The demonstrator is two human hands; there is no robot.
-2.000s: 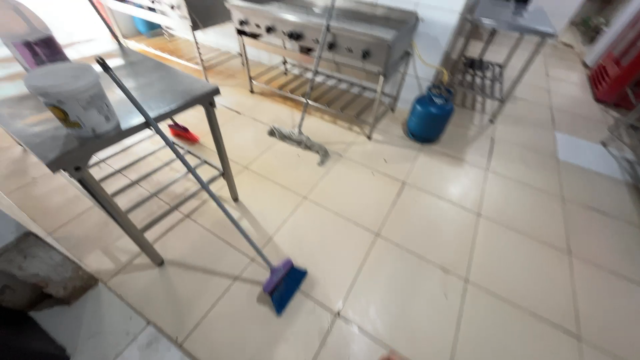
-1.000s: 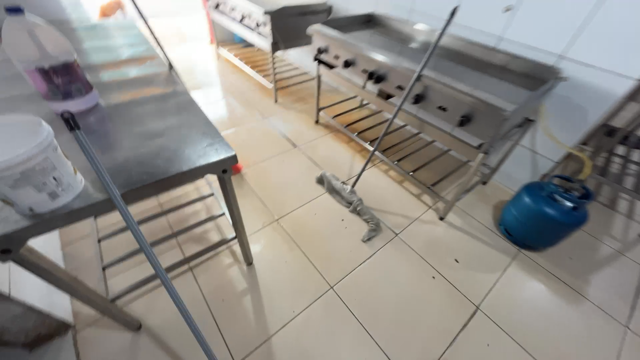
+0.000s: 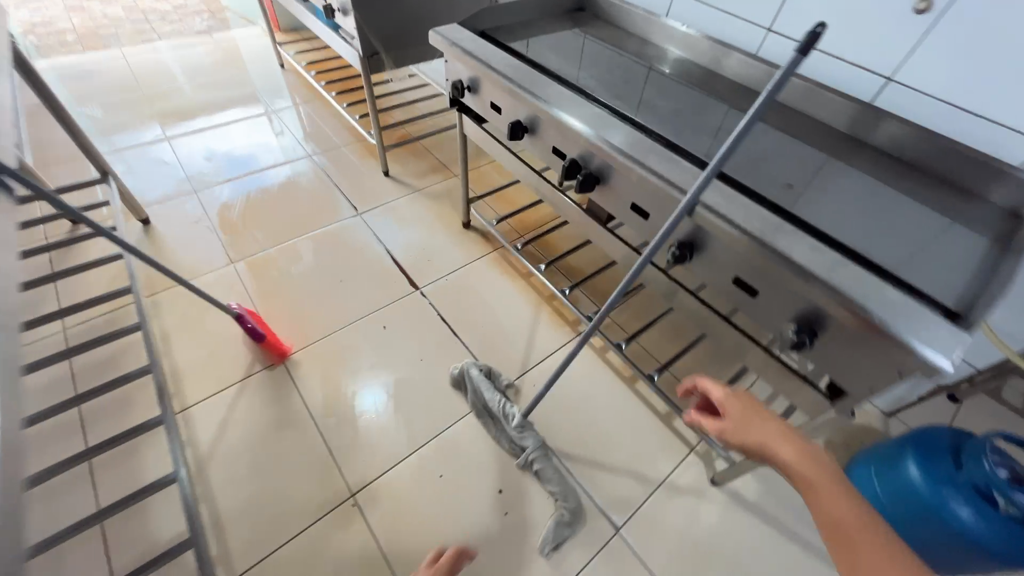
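Note:
A grey cloth (image 3: 520, 440) is wrapped about the foot of a long-handled floor tool, whose grey pole (image 3: 672, 224) leans against the front of a stainless steel griddle (image 3: 704, 184). To the right of the pole is my right hand (image 3: 732, 416), its fingers curled and apart, touching nothing that I can see. My left hand (image 3: 448, 560) shows only its fingertips at the bottom edge, below and left of the cloth; the rest is out of view. A broom with red bristles (image 3: 268, 340) rests on the tiles at the left, its dark handle rising toward the left edge.
Steel rungs of a table's lower shelf (image 3: 88, 344) stand at the left. A blue gas cylinder (image 3: 920, 488) is at the lower right, beside the griddle stand. Another steel appliance on a slatted stand (image 3: 368, 96) is farther back. The tiled floor (image 3: 320, 264) looks wet there.
Both hands have come into view at the bottom and right. The view has moved nearer to the griddle and the cloth-wrapped tool, which still leans in place.

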